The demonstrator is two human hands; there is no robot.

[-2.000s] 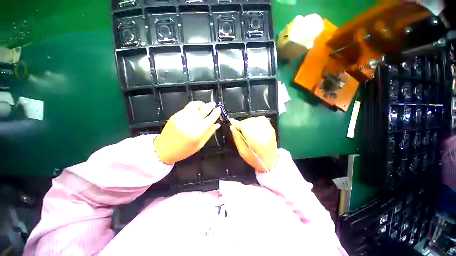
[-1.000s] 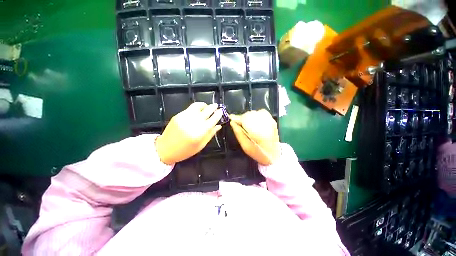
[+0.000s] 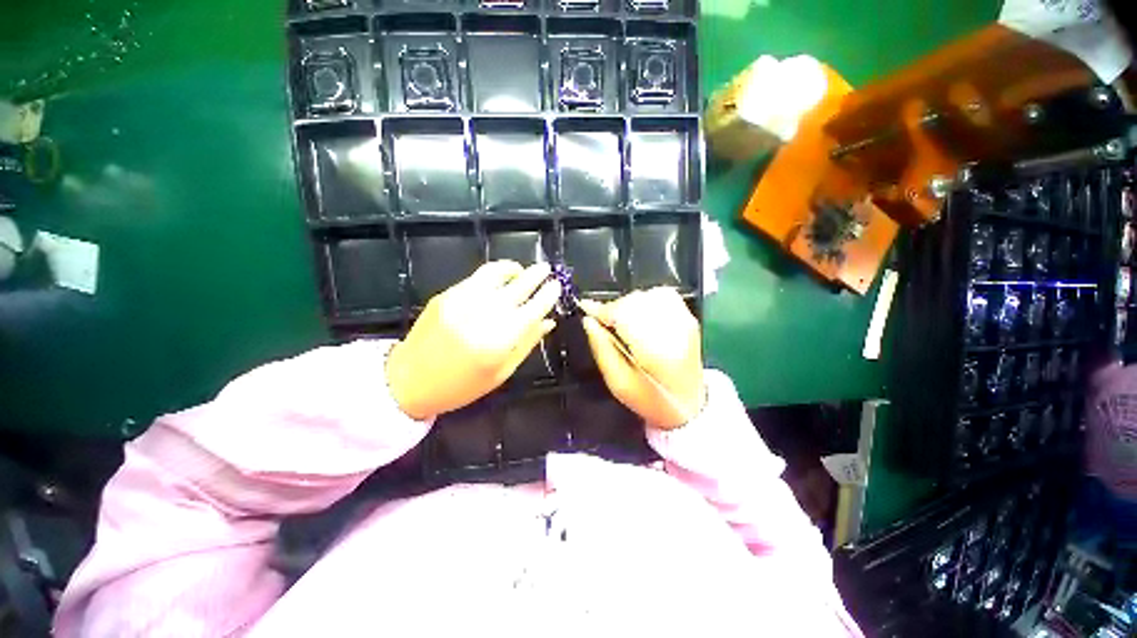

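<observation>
My left hand (image 3: 476,339) holds a small dark module (image 3: 564,284) between its fingertips, above the black blister tray (image 3: 505,115). My right hand (image 3: 648,354) is close on its right and grips a thin, slim tool (image 3: 626,349), perhaps tweezers, whose tip is at the module's right side. Fine detail of the module is too small to tell. The tray's upper row holds black square modules with round rings, with its middle pocket empty; the rows below it show empty pockets. My hands and sleeves hide part of the lower tray.
An orange press fixture (image 3: 973,119) stands on the green mat (image 3: 187,224) at right, a white lump (image 3: 788,95) beside it and a white strip (image 3: 880,315) below. Stacked black trays (image 3: 1029,312) with modules are at far right. A white paper slip (image 3: 67,262) lies at left.
Both hands stay over the tray with the module between them. The right hand and the tool shift slightly against the module. The whole view has shifted a little.
</observation>
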